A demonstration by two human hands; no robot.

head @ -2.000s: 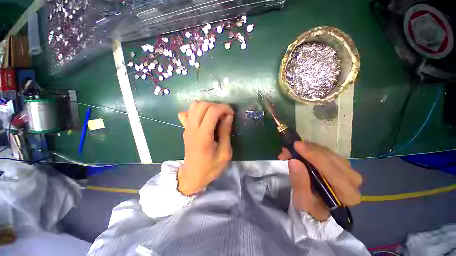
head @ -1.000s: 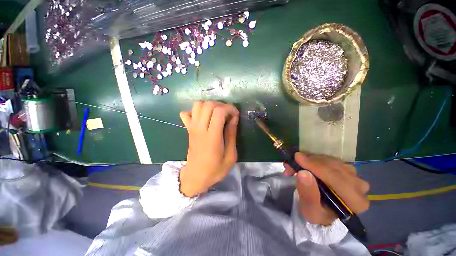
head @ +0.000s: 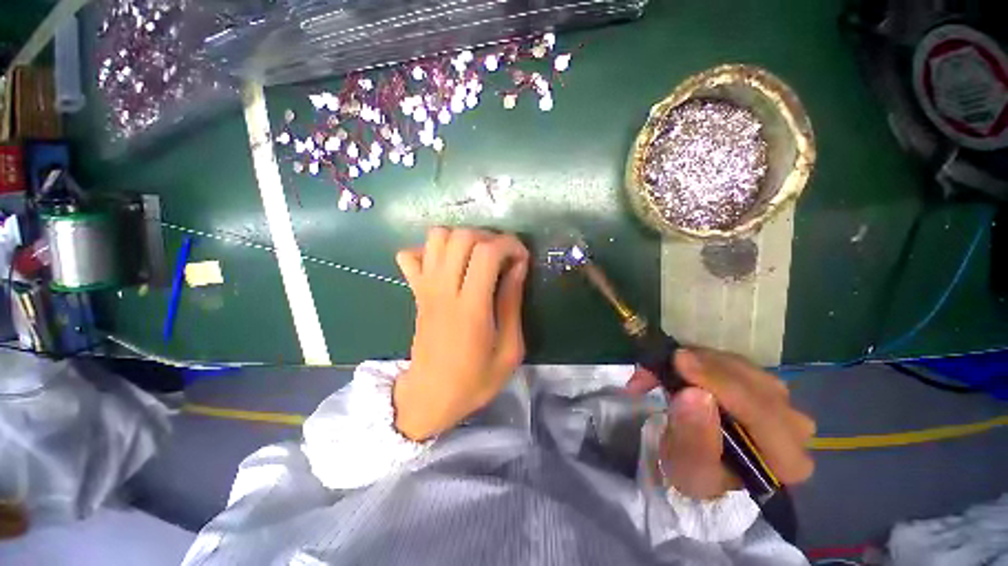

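Observation:
My right hand (head: 730, 426) holds a black soldering iron (head: 654, 352) with yellow stripes, its tip pointing up and left. The tip is at a tiny bluish-silver workpiece (head: 566, 257) on the green mat; whether they touch is too small to tell. My left hand (head: 464, 321) rests just left of the workpiece with its fingers curled together. Thin solder wire (head: 332, 266) runs from the spool (head: 84, 251) at far left into my left fingers. What the left fingertips pinch beside the workpiece is hidden.
A pile of small white discs with reddish leads (head: 420, 105) lies behind my left hand. Clear plastic trays (head: 332, 39) are at the back left. A round pot (head: 805, 144) of silvery bits stands on a beige strip (head: 724, 304). A black fan (head: 964, 77) is far right. A blue stick (head: 177, 290) lies left.
The iron tip has moved left from clear of the workpiece two seconds ago to the workpiece. My left hand has hardly moved. The view has shifted slightly.

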